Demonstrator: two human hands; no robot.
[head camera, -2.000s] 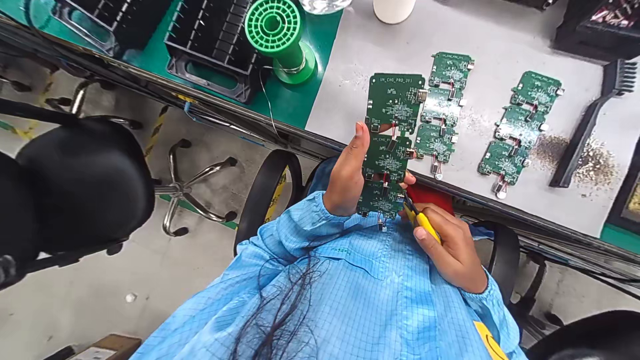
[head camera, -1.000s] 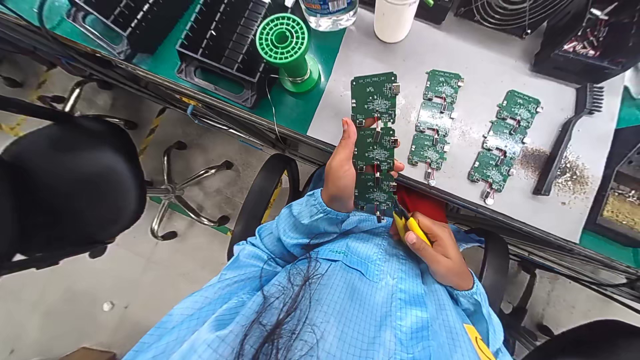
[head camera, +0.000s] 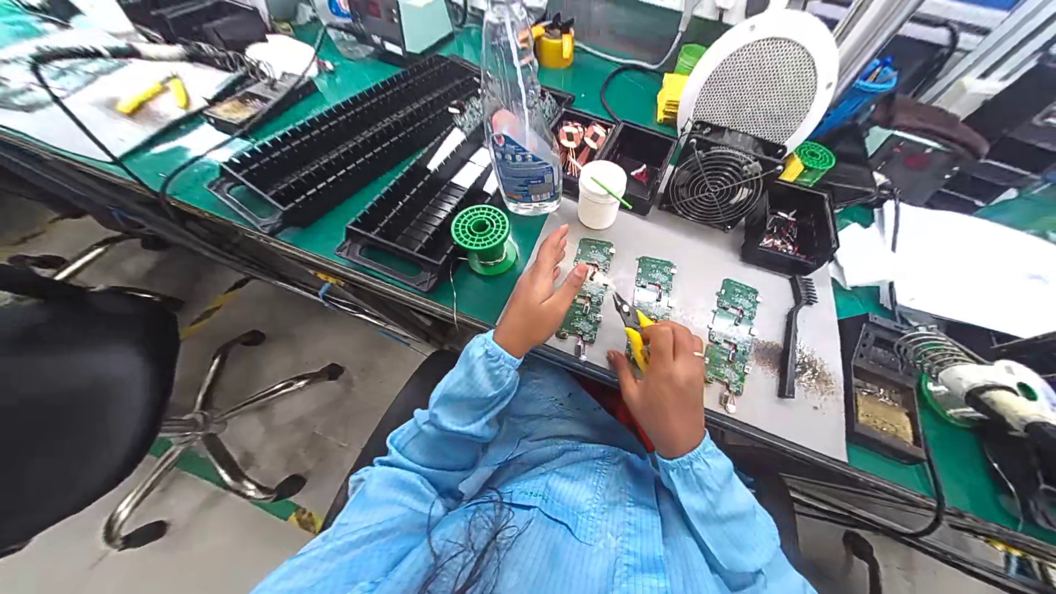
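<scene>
A green circuit board panel lies on the grey mat, at the left of two similar ones. My left hand is at its left edge, fingers apart and thumb over the board; whether it touches is unclear. In my right hand are yellow-handled cutters, their dark jaws pointing up and left beside that board. The middle board panel is partly hidden behind the cutters and hand. Farther right lies the third board panel, with a small metal part at its lower end.
A black brush lies by scattered clippings. Behind the boards stand a white tub, a clear bottle, a fan and a black parts bin. A green solder spool and black racks are left; a soldering iron holder is right.
The board panel held up in my left hand is now down on the mat, and that hand has spread its fingers. My right hand has moved over the mat with the cutters. The view takes in more bench.
</scene>
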